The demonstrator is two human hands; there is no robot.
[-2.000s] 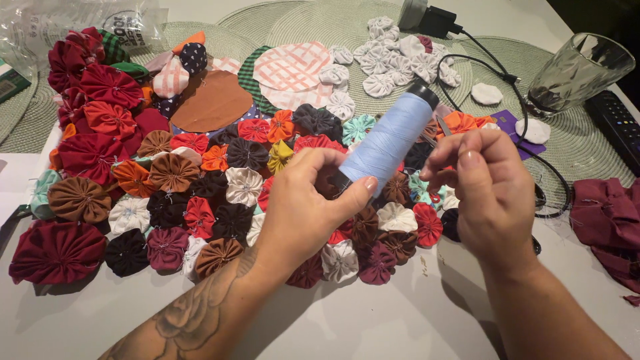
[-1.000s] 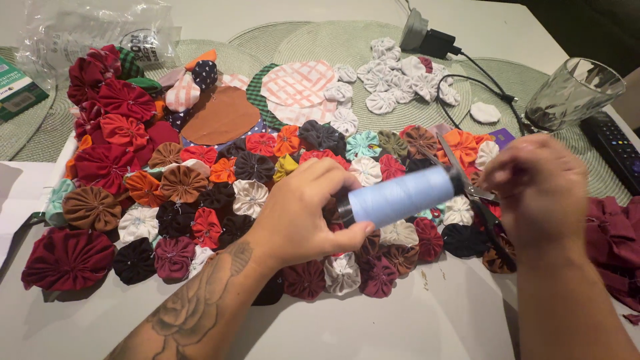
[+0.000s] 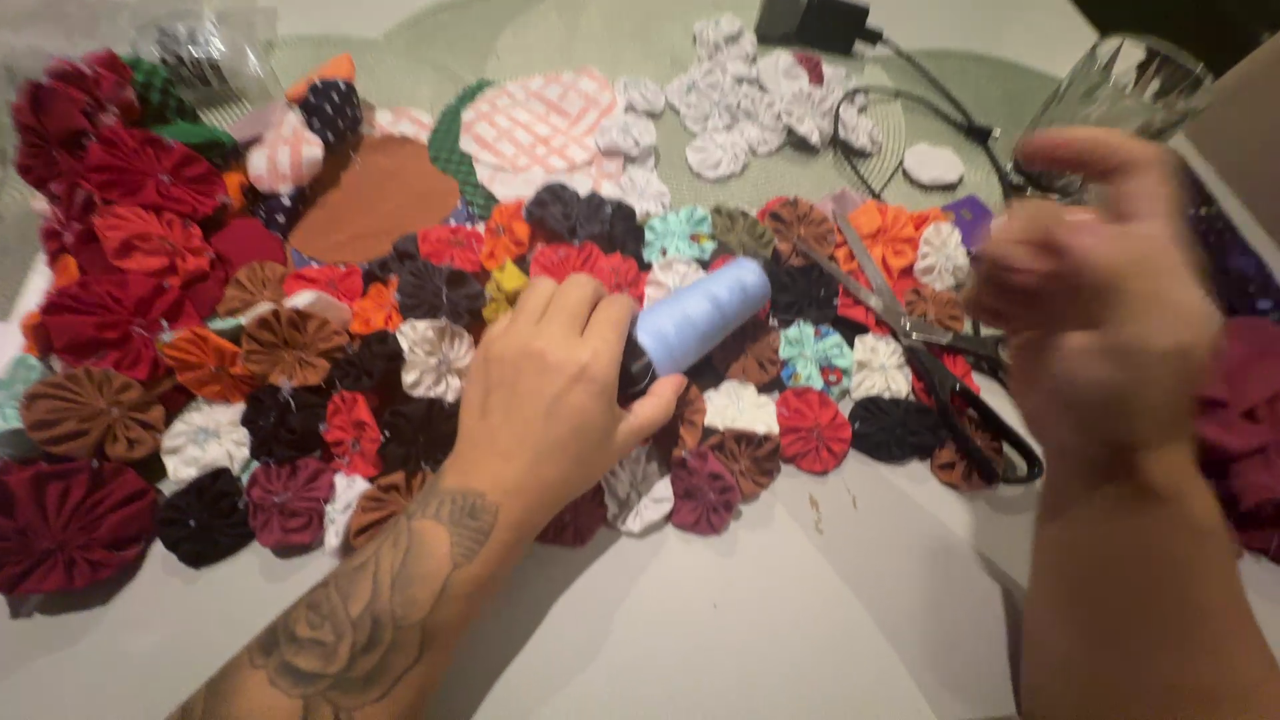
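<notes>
My left hand (image 3: 560, 380) is closed around the dark base of a cone of light blue thread (image 3: 705, 312), which tilts up to the right. Beneath it lie many gathered fabric rosettes (image 3: 295, 345) in red, orange, brown, black, white and teal, grouped side by side. A pair of scissors (image 3: 905, 325) with black handles rests on the rosettes at the right, its blades parted. My right hand (image 3: 1100, 290) is raised beside the scissors, fingers bent and blurred by motion; whether a thread or needle is between them cannot be seen.
White rosettes (image 3: 720, 110) and checked fabric pieces (image 3: 540, 125) lie on green placemats at the back. A black charger (image 3: 815, 25) with its cable, a drinking glass (image 3: 1125, 90) and a plastic bag (image 3: 205, 50) are behind. Burgundy fabric (image 3: 1245, 430) lies at the right edge.
The thread cone, upright and tilted two seconds ago, is now lower over the rosettes in my left hand. My right hand has moved away from the cone, and the scissors lie in plain view.
</notes>
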